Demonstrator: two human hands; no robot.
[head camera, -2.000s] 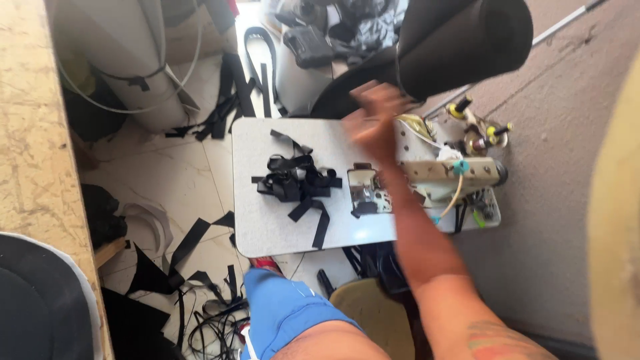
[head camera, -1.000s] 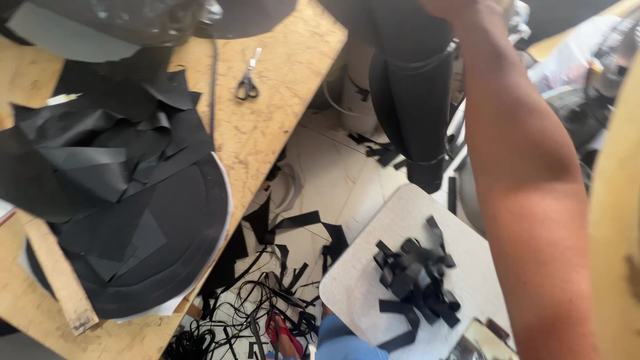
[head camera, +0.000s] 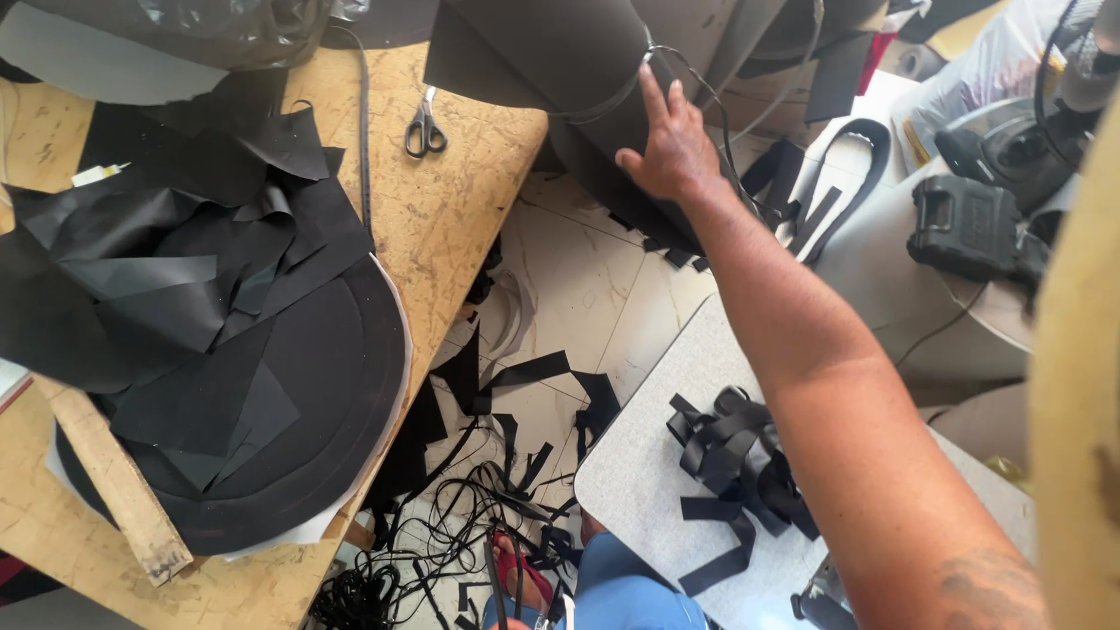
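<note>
My right hand (head camera: 678, 144) reaches forward, palm down and fingers apart. Its index finger touches or nearly touches the thin tie around a large roll of black sheet material (head camera: 560, 52). That roll overlaps the far corner of the wooden table. Scissors with black handles (head camera: 425, 136) lie just left of the roll. Below my forearm, a bunch of black strips (head camera: 731, 446) rests on the pale sewing machine table (head camera: 634, 446). My left hand is not plainly visible.
Black sheet pieces (head camera: 166, 271) and a round black panel (head camera: 341, 394) cover much of the wooden table (head camera: 472, 184), beside a wooden slat (head camera: 118, 486). Tangled cords (head camera: 437, 525) and scraps litter the tiled floor around my foot. A black case (head camera: 967, 227) stands at right.
The view has swung left, bringing the wooden table into sight. My right hand has moved from above the sewing machine table to the black roll.
</note>
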